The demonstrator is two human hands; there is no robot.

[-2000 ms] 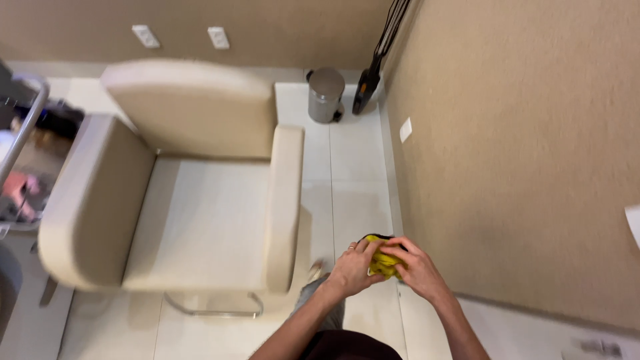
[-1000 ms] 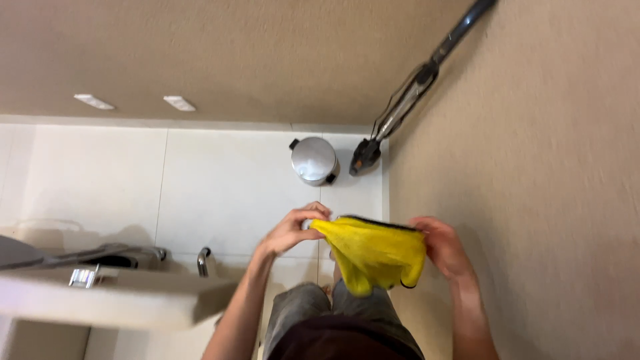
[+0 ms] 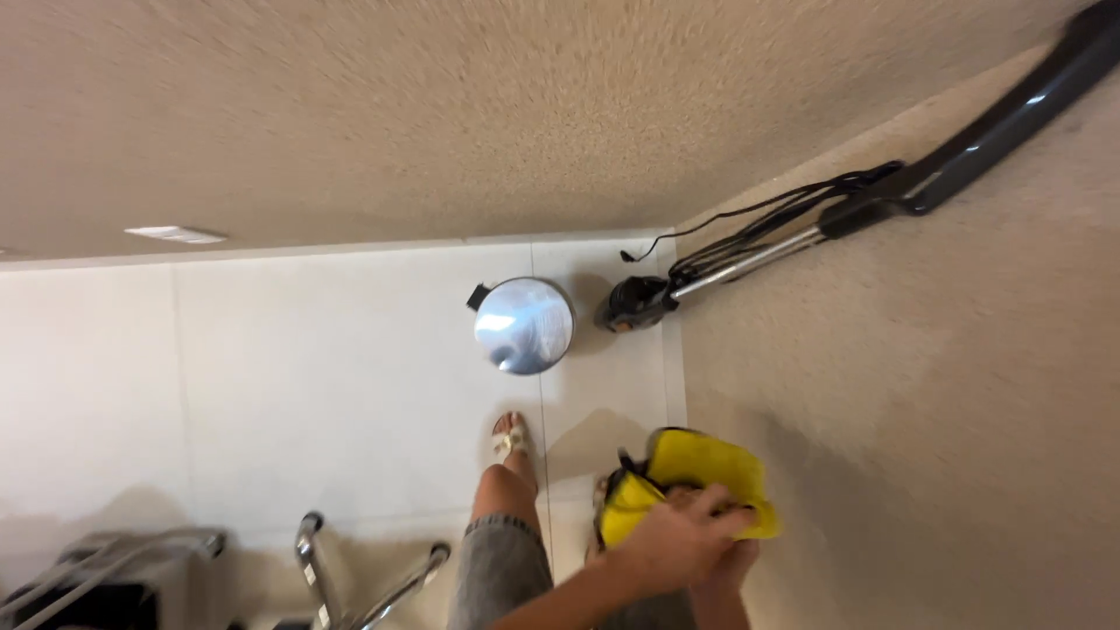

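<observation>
A yellow cloth with dark edging (image 3: 707,462) is bunched low in the view, right of centre. My left hand (image 3: 678,538) reaches across to it, its fingers closed on the fabric. Close beneath is my right hand (image 3: 731,564), mostly covered by the left one; it touches the lower part of the cloth, and its finger positions are blurred and partly hidden. Ahead of the hands, a round metal pedal bin (image 3: 525,325) with a shiny lid stands on the floor.
A dark upright stick vacuum (image 3: 752,262) with a looped cord leans in the corner by the right wall (image 3: 919,394). Chrome chair legs (image 3: 376,595) stand at the lower left, near a grey-framed trolley (image 3: 114,569). My sandalled foot (image 3: 510,437) is on the white tiled floor (image 3: 350,385).
The cloth was spread between my two hands a second ago; now it is folded, and the hands are together. The view has shifted toward the bin and corner.
</observation>
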